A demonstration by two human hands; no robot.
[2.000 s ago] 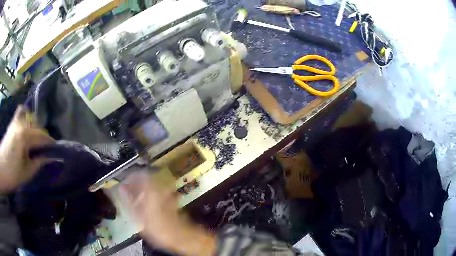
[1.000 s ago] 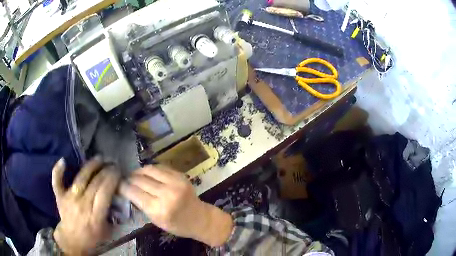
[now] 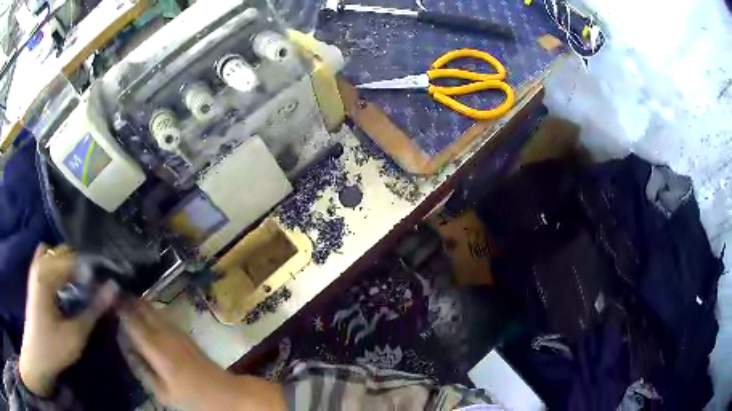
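The dark denim garment [image 3: 22, 217] lies left of the overlock machine [image 3: 104, 172], its cloth running under the labelled head. My left hand [image 3: 56, 321] is at the lower left, closed on a bunched edge of the dark cloth. My right hand [image 3: 160, 345] is beside it, blurred, fingers stretched towards the left hand and against the cloth. Whether the right fingers grip anything is hidden by blur. The needle area is hidden under the machine head.
Yellow-handled scissors [image 3: 473, 84] and a black-handled tool [image 3: 465, 22] lie on the blue board. A cream scrap tray [image 3: 303, 245] sits at the machine front, with dark trimmings [image 3: 329, 233] around it. A dark garment pile [image 3: 642, 281] is at the right.
Both hands have moved left and the left hand now bunches the cloth. The cloth shows less spread beside the machine. The whole view has shifted, with the machine further left and higher.
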